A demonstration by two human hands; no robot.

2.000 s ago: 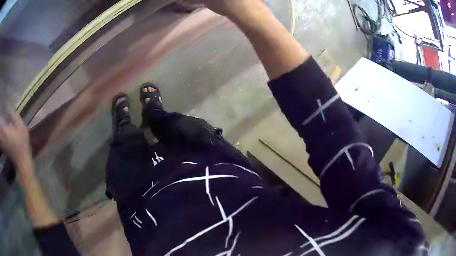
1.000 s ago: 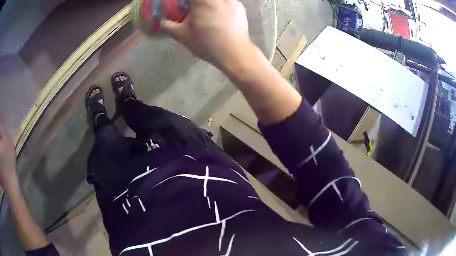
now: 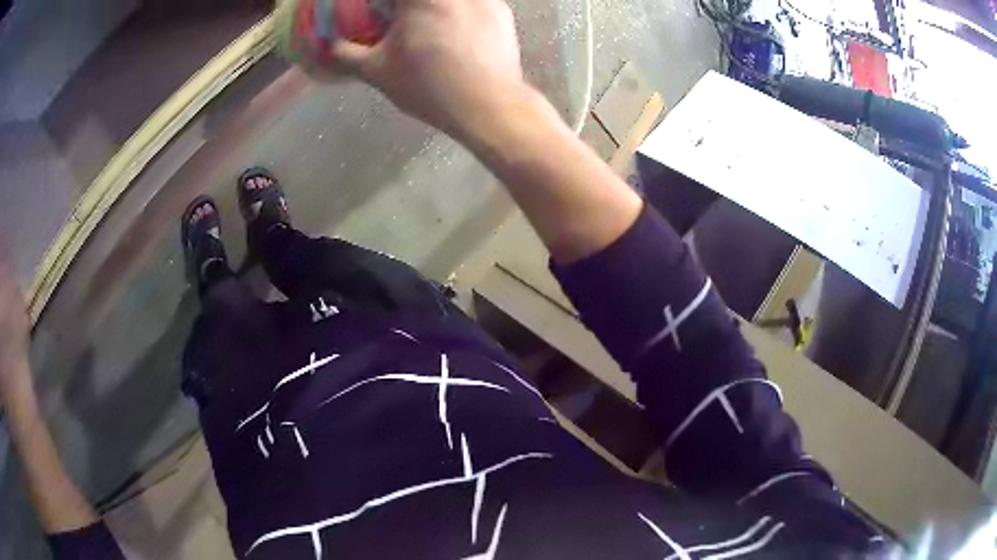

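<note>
The cabinet carcass (image 3: 104, 82) is at the upper left, with its brown-grey inside showing. Its long pale-yellow front edge (image 3: 142, 137) curves from top centre down to the left. My right hand (image 3: 443, 60) is shut on the red, round air sander (image 3: 344, 22), which sits at the upper end of that edge; its pale rim is blurred. My left hand (image 3: 11, 339) is at the left picture edge by the lower end of the yellow edge, cut off and blurred, so its grip cannot be told.
A cream hose (image 3: 587, 66) hangs beyond my right hand. A white-topped cabinet (image 3: 793, 181) stands at the right, with a black and yellow item (image 3: 800, 326) in it. A long board (image 3: 864, 416) lies below. My sandalled feet (image 3: 262, 197) are on the grey floor (image 3: 383, 175).
Two seconds ago the sander was out of the picture; it came into view one second ago. Since then my right hand and the sander have shifted slightly left and up in view.
</note>
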